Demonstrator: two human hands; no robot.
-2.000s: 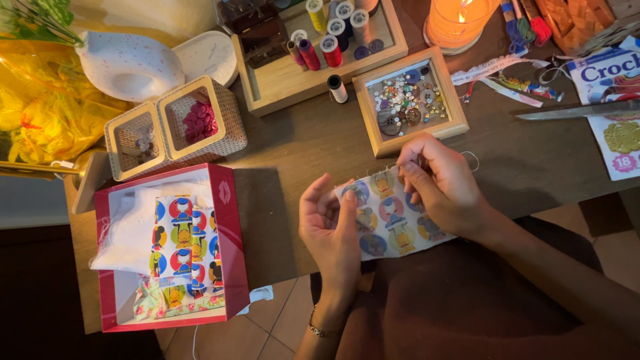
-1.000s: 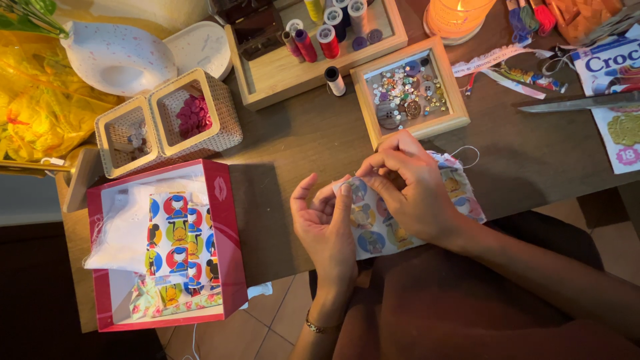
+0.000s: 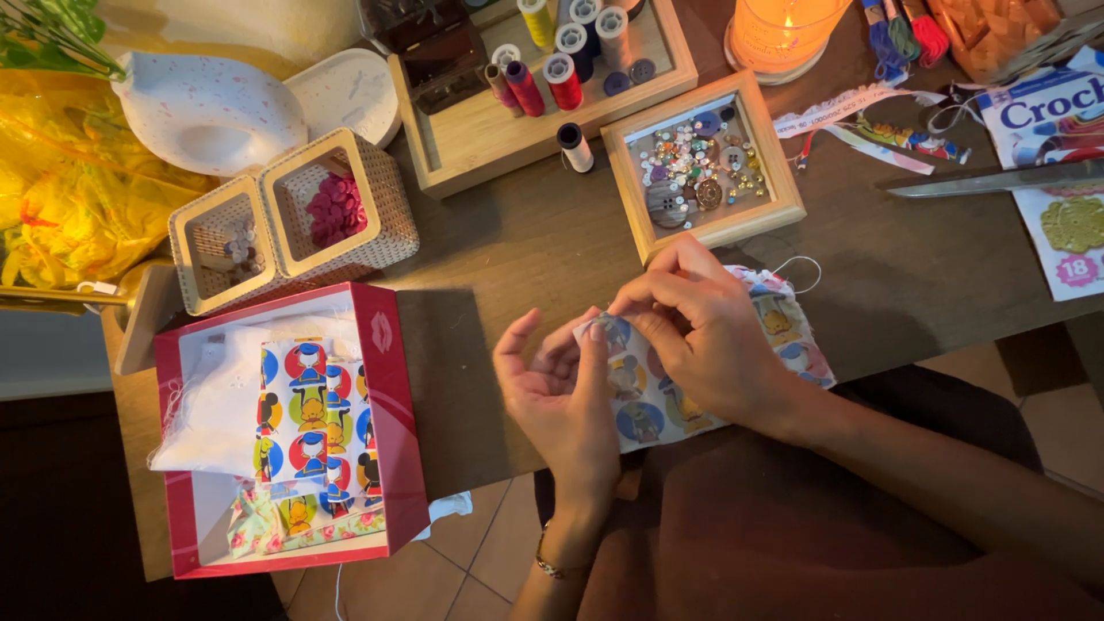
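Observation:
A piece of cartoon-print fabric [image 3: 642, 388] lies across the table's front edge, partly under my hands. My left hand [image 3: 565, 392] pinches its upper left corner between thumb and fingers, with the other fingers spread. My right hand [image 3: 703, 332] lies over the middle of the fabric, thumb and fingertips pinched together close to that corner. What those fingertips hold is too small to make out, and no needle can be seen. A loop of white thread [image 3: 802, 274] sticks out past the fabric's upper right edge.
Above my hands is a wooden tray of buttons [image 3: 789, 207], beside a thread spool [image 3: 574, 147]. A red box of fabrics [image 3: 405, 431] and woven baskets [image 3: 392, 233] are left. A lit candle [image 3: 787, 39] stands behind; a metal blade [image 3: 992, 183] lies right across a crochet magazine [image 3: 1074, 233].
Two seconds ago my right hand was farther right along the fabric's top edge; it has moved left, close to my left fingertips. My left hand still pinches the fabric.

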